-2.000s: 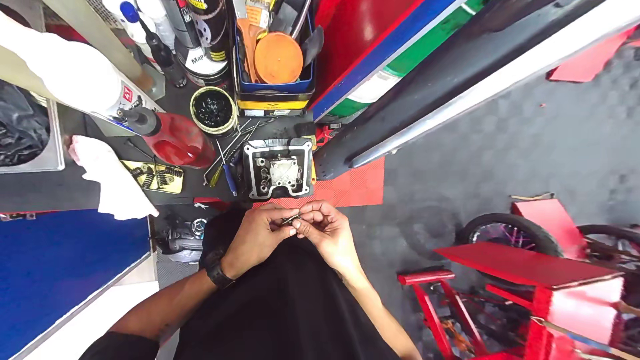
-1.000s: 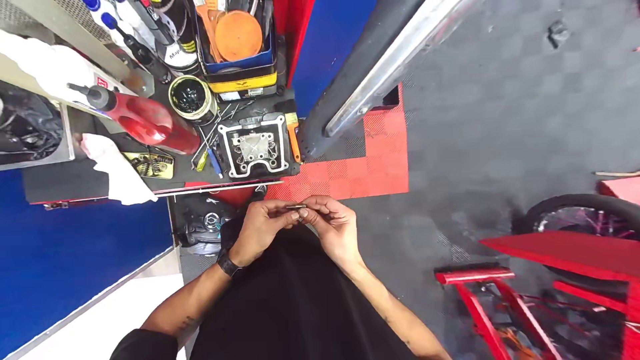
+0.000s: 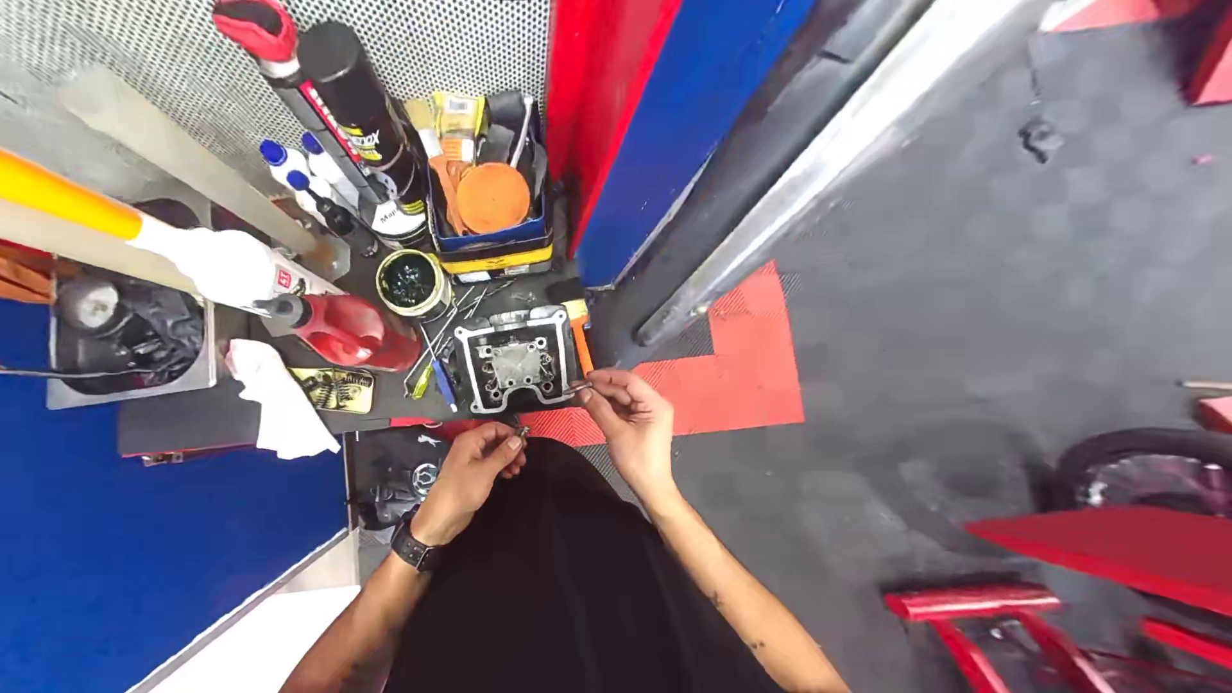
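Note:
My left hand is in front of the bench edge, its thumb and fingers closed on a small metal part. With thumb and forefinger, my right hand pinches another small, thin metal piece by the lower right corner of an engine's cylinder head cover or housing. This housing lies on the bench with its pale rim and the metal parts inside facing up. Whether the piece touches the rim, I cannot tell. An orange-handled tool lies along the housing's right side.
Left of the housing are screwdrivers, an open tub of dark grease, a red bottle, a white cloth and a yellow tray of small parts. A blue box of brushes stands behind. A metal post slants at the right.
My hands were together in front of the bench, fingers meeting at a small part. They are now apart, the right one forward at the housing's corner, the left still near the bench edge.

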